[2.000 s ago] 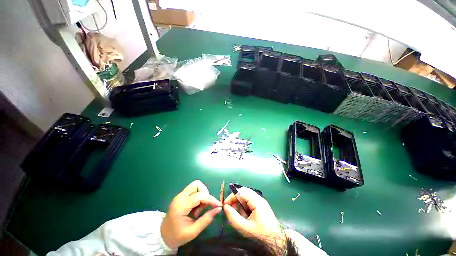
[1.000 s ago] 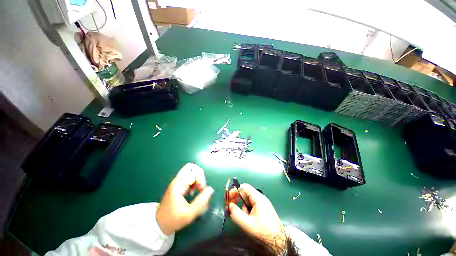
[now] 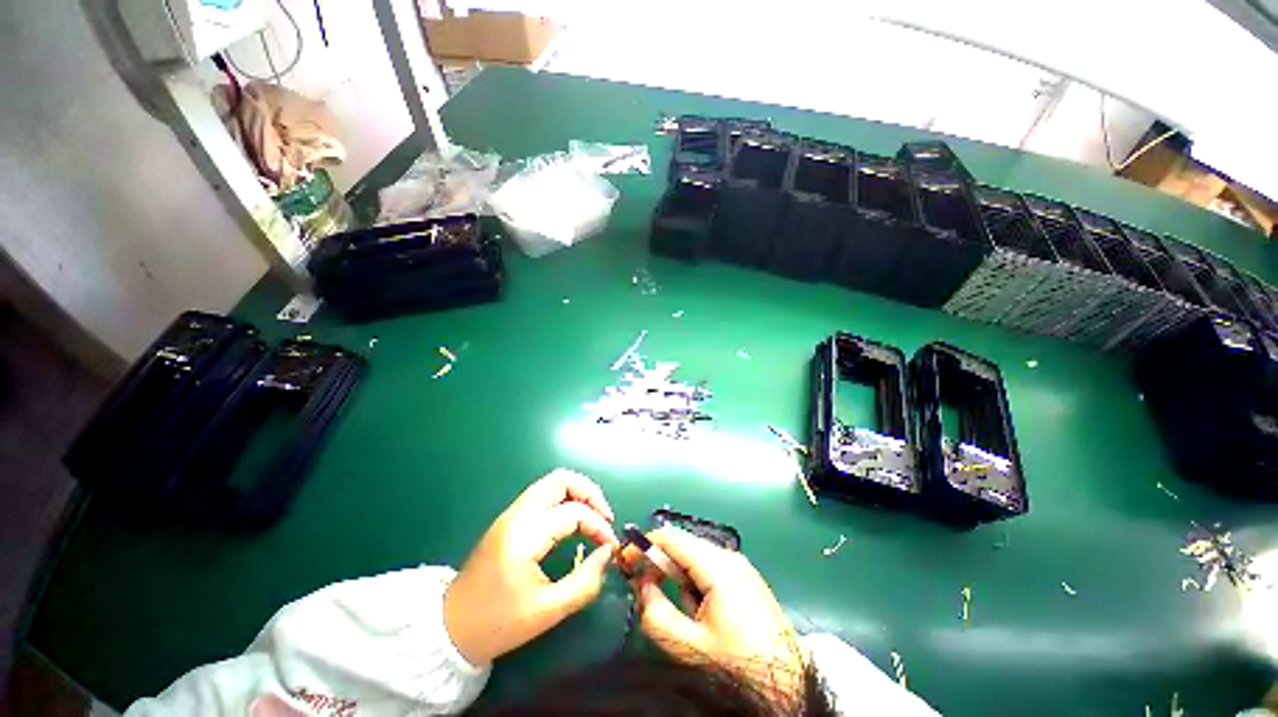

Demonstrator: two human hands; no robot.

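Note:
My left hand (image 3: pixel 533 567) and my right hand (image 3: pixel 715 602) meet low in the middle, fingertips almost touching. My right hand grips a slim dark tool, seemingly tweezers (image 3: pixel 648 546), its dark end toward my left fingertips. My left thumb and forefinger are pinched together, with a small yellowish sliver (image 3: pixel 579 556) showing beside them; whether they hold it is unclear. A black plastic frame (image 3: pixel 697 528) shows its far end behind my right hand; the rest is hidden by the hand and by dark hair at the bottom edge.
A pile of pale strips (image 3: pixel 652 398) lies mid-bench. Paired black frame stacks (image 3: pixel 918 483) stand right of it, more stacks (image 3: pixel 224 420) at the left edge. A long row of stacked frames (image 3: pixel 841 231) runs along the back. Clear bags (image 3: pixel 554 203) and a black stack (image 3: pixel 407 266) lie rear left.
My left hand has come back to the right and meets my right hand again. The upright yellowish strip seen at my right fingertips earlier no longer shows there.

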